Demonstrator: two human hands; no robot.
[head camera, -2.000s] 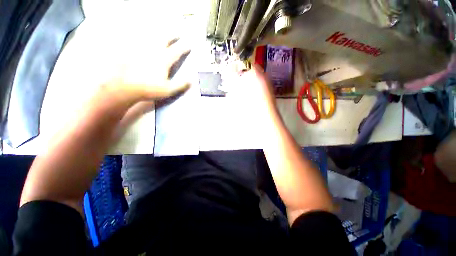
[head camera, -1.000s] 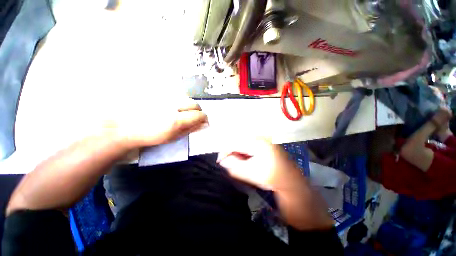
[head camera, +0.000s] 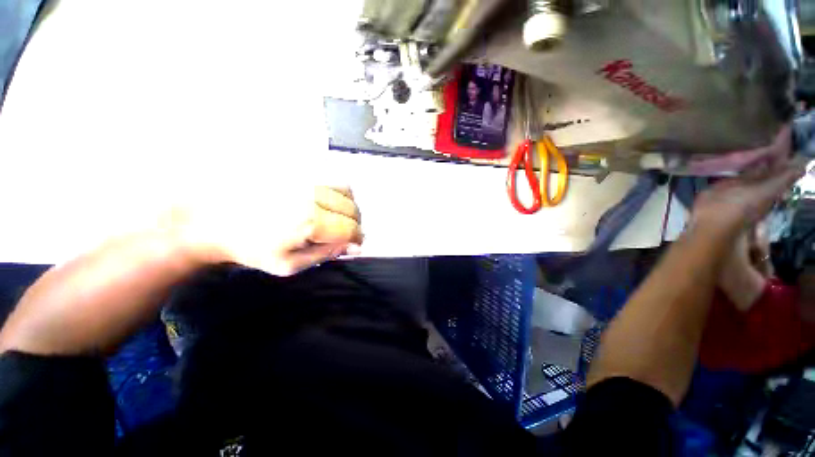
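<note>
My left hand (head camera: 326, 228) is at the front edge of the white table (head camera: 429, 201), fingers curled; glare hides whether it holds anything. My right hand (head camera: 746, 196) reaches far right and lies with extended fingers against the pink-wrapped handwheel (head camera: 760, 156) of the sewing machine (head camera: 581, 80). The metal needle area (head camera: 398, 85) is under the machine nose. A grey plate-like patch (head camera: 348, 123) shows left of it. No fabric is discernible at the needle.
A phone (head camera: 483, 105) with a lit screen lies on a red cover (head camera: 444, 134). Scissors (head camera: 525, 183) with red and yellow handles lie beside it. A dark cloth strip (head camera: 617, 219) hangs over the edge. A blue crate (head camera: 491, 326) is below; a person in red (head camera: 751, 326) is at right.
My right hand has moved from the table's front edge to the handwheel. My left hand stays near the edge, and the pale piece seen below it is no longer visible. The camera view has shifted.
</note>
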